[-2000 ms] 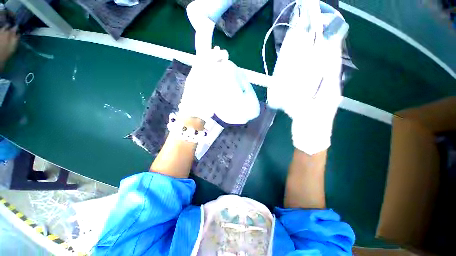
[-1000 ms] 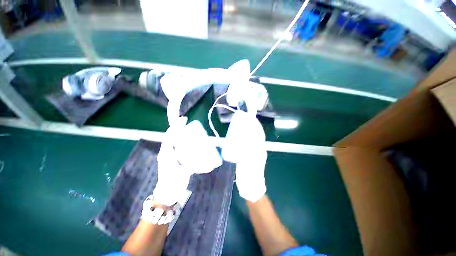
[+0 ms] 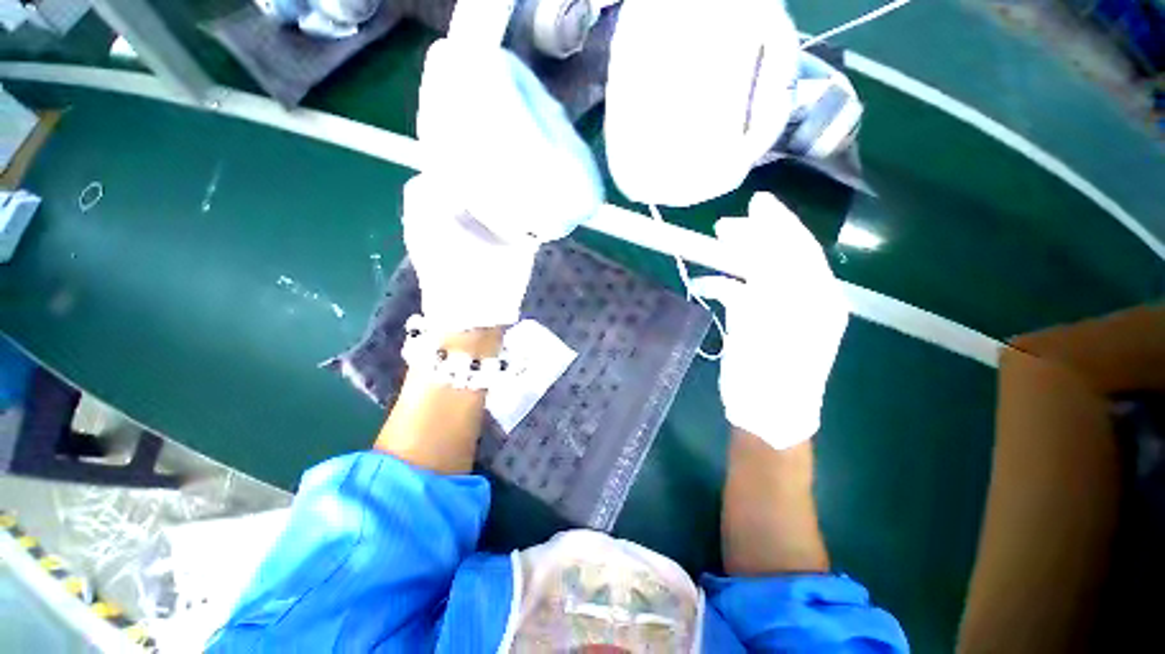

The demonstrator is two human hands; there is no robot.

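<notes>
White over-ear headphones [image 3: 700,102] are raised above the bench, their top cut off by the upper edge. My left hand [image 3: 466,262], in a white glove with a bead bracelet at the wrist, holds the left ear cup. My right hand [image 3: 782,326], also gloved, is below and right of the other cup, apart from it. A thin white cable [image 3: 678,266] hangs below that cup and loops beside my right thumb; whether the fingers pinch it is unclear. A grey printed bag [image 3: 601,371] lies flat below, with a small white piece [image 3: 530,373] on it near my left wrist.
An open brown carton [image 3: 1041,498] stands at the right. A white rail [image 3: 920,326] crosses the green bench [image 3: 192,294]. Beyond it, more headphones [image 3: 824,113] lie on grey bags [image 3: 288,58]. A tiny pale ring [image 3: 90,196] lies at the left.
The view has tilted back down. My right hand has come away from the headphones, down and right; the right ear cup is now uncovered. My left hand keeps its hold.
</notes>
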